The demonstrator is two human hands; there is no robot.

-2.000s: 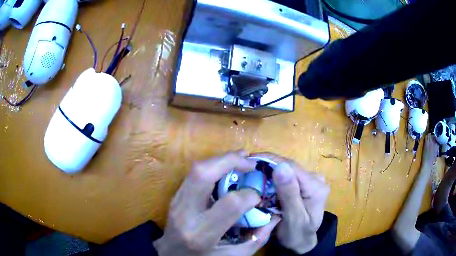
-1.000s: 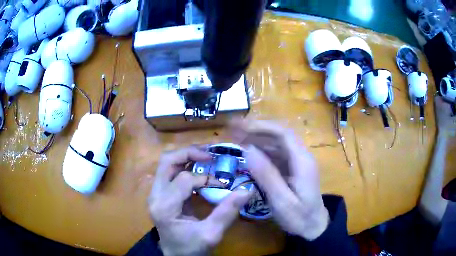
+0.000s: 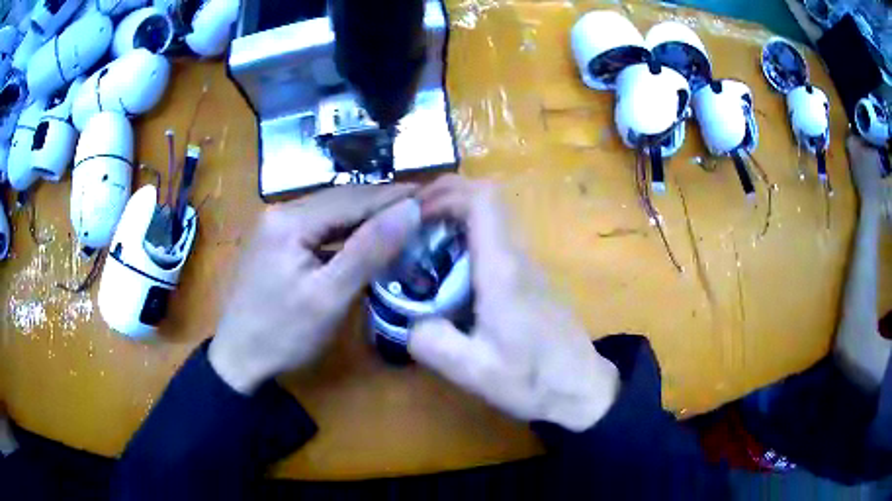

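Observation:
An open white camera shell (image 3: 451, 294) with a dark interior is between my two hands at the bench's middle. My left hand (image 3: 303, 269) is on its upper left side, with thumb and fingers close together at the opening; the hand is slightly blurred, and what the fingertips pinch cannot be made out. My right hand (image 3: 513, 323) holds the shell's right side, thumb across the lower front. The fingers partly hide the inside of the shell.
The screw feeder (image 3: 284, 157) stands behind my hands, with the black electric screwdriver (image 3: 381, 54) hanging over it. White camera units (image 3: 103, 181) are piled at left, one with upright leads (image 3: 132, 284) nearer. Part-assembled shells (image 3: 653, 103) stand at right, beside another person's arm (image 3: 861, 264).
The shell and both hands are further back, closer to the feeder. The right hand has come down onto the shell. The unit with leads at left has turned, showing its open end.

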